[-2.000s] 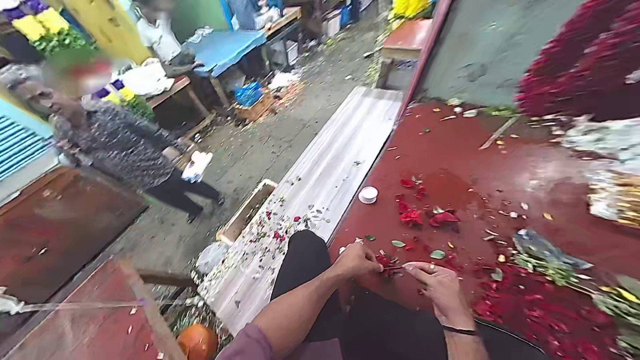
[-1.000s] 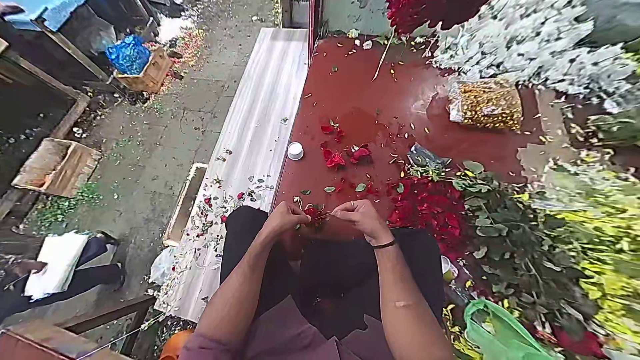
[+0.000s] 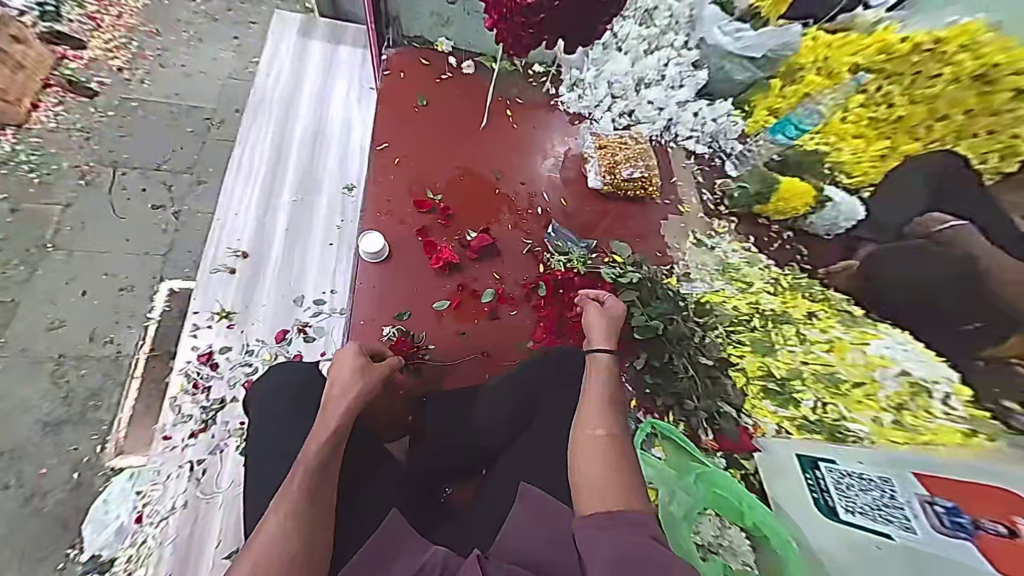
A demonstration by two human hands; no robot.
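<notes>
My left hand (image 3: pixel 364 372) pinches a small bunch of red rose flowers (image 3: pixel 406 346) with thread trailing from it, low on the red tabletop (image 3: pixel 512 104). To the right, my right hand (image 3: pixel 602 316) is raised over loose red petals (image 3: pixel 560 300), its thumb and fingers drawn together; whether it holds the thread's end I cannot tell. Beside it lie leafy rose stems (image 3: pixel 672 344). Loose red roses (image 3: pixel 440 254) and a white round container (image 3: pixel 373 246) are beyond my left hand.
A bag of golden beads or buds (image 3: pixel 622 164), white flowers (image 3: pixel 640 64) and yellow flowers (image 3: pixel 904 88) lie at the back right, near another person's arm (image 3: pixel 972 256). A green plastic bag (image 3: pixel 704 500) stands right of my sleeve. The pale striped ledge (image 3: pixel 280 144) runs left, scattered with petals.
My hands were close together at the red flowers; now my right hand has moved away to the right, over the petals. The view has turned to the right.
</notes>
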